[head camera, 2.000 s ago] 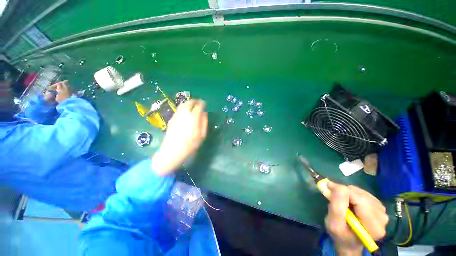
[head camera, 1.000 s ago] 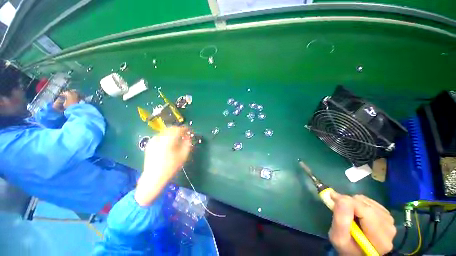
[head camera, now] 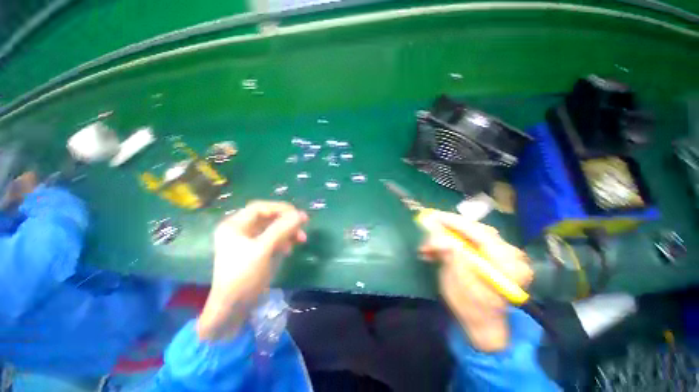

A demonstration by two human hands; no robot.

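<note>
My right hand point(head camera: 479, 268) holds a soldering iron by its yellow handle point(head camera: 498, 277). The iron's metal tip points up and left over the green bench. My left hand point(head camera: 257, 249) is at the bench's front edge with thumb and fingers drawn together; blur hides whether something small is between them. A small round board point(head camera: 358, 233) lies on the bench between my two hands. Several smaller silvery discs point(head camera: 332, 184) lie in a loose group beyond it. The yellow solder reel stand point(head camera: 184, 187) is beyond and left of my left hand.
A black fume fan point(head camera: 460, 149) and blue soldering station point(head camera: 548, 180) with gold tip-cleaning wool point(head camera: 611, 182) are at right. White rolls point(head camera: 93, 143) and a round housing point(head camera: 164, 232) are at left. Another person's blue sleeve point(head camera: 57, 230) is at the left edge. Clear trays point(head camera: 651, 375) show lower right.
The view has swung right and blurred. My left hand has moved from beside the reel stand toward the board. My right hand with the iron is nearer the board and the discs.
</note>
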